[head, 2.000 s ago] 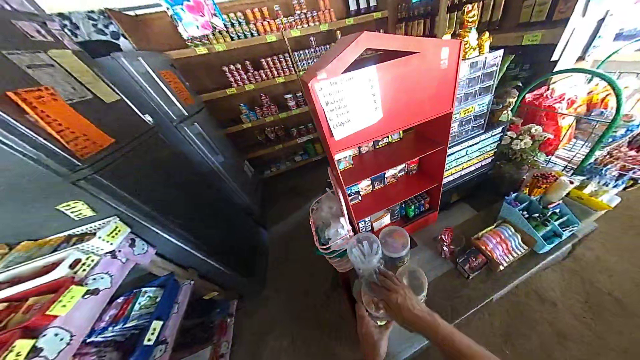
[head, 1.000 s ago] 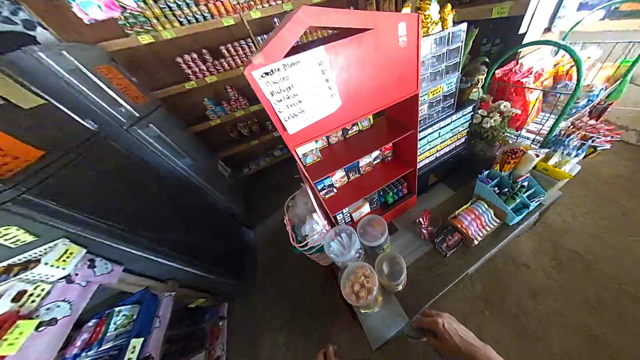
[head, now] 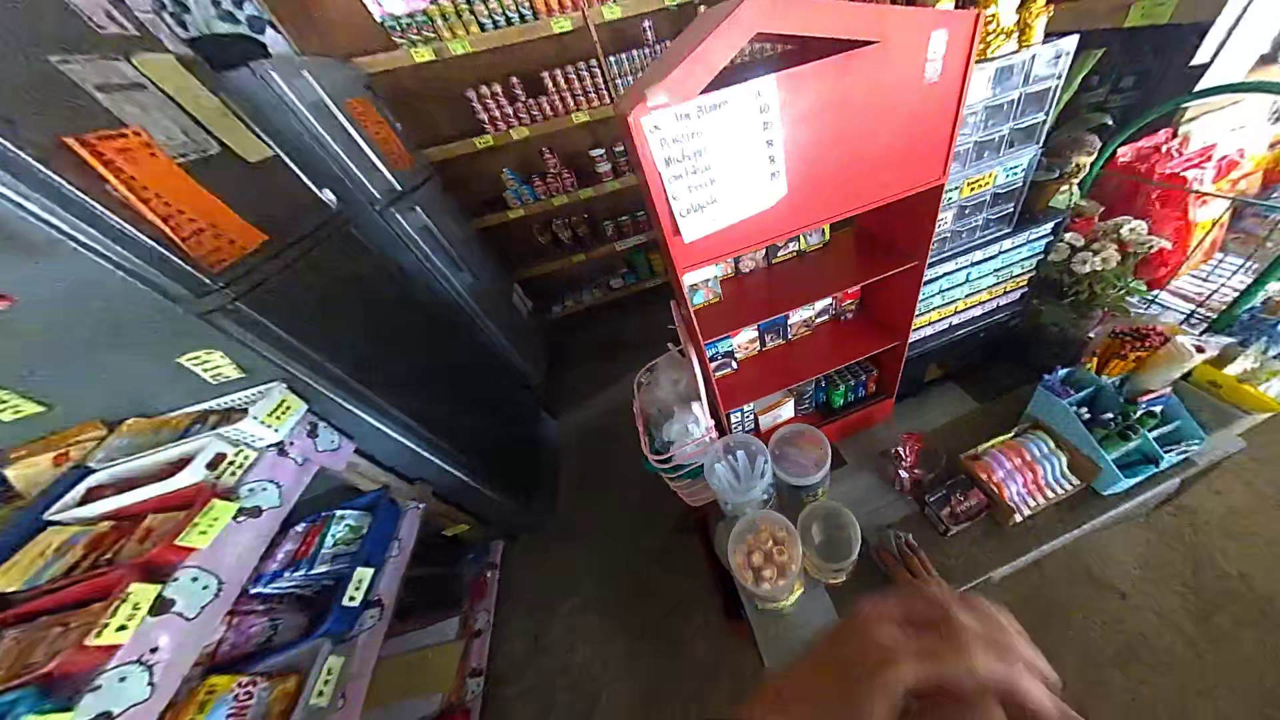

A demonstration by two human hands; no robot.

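Observation:
My right hand (head: 908, 558) reaches onto the grey counter (head: 870, 500), fingertips slightly apart beside an open clear plastic jar (head: 830, 542); nothing shows in them, and its palm is hidden. In front, blurred, my left hand (head: 905, 645) crosses over it; whether it holds anything cannot be seen. Left of the hands, a jar of round brown-orange pieces (head: 766, 558) stands at the counter's end. Behind it are a jar with whitish, stick-like contents (head: 740, 474) and another clear jar (head: 801, 462). A small red wrapped bundle (head: 908, 462) lies farther back, near a dark packet (head: 957, 503).
A red wooden shelf (head: 815, 130) rises behind the jars, with plastic baskets (head: 676, 415) at its left. Farther right are a box of striped items (head: 1030, 472) and a blue divided organizer (head: 1120, 430). Dark refrigerators (head: 400, 330) and packaged-snack trays (head: 190, 480) flank the left side.
Two seconds ago my hands were at the jar of round pieces; both are now off it. Since one second ago, my left hand has come in from the bottom edge across my right.

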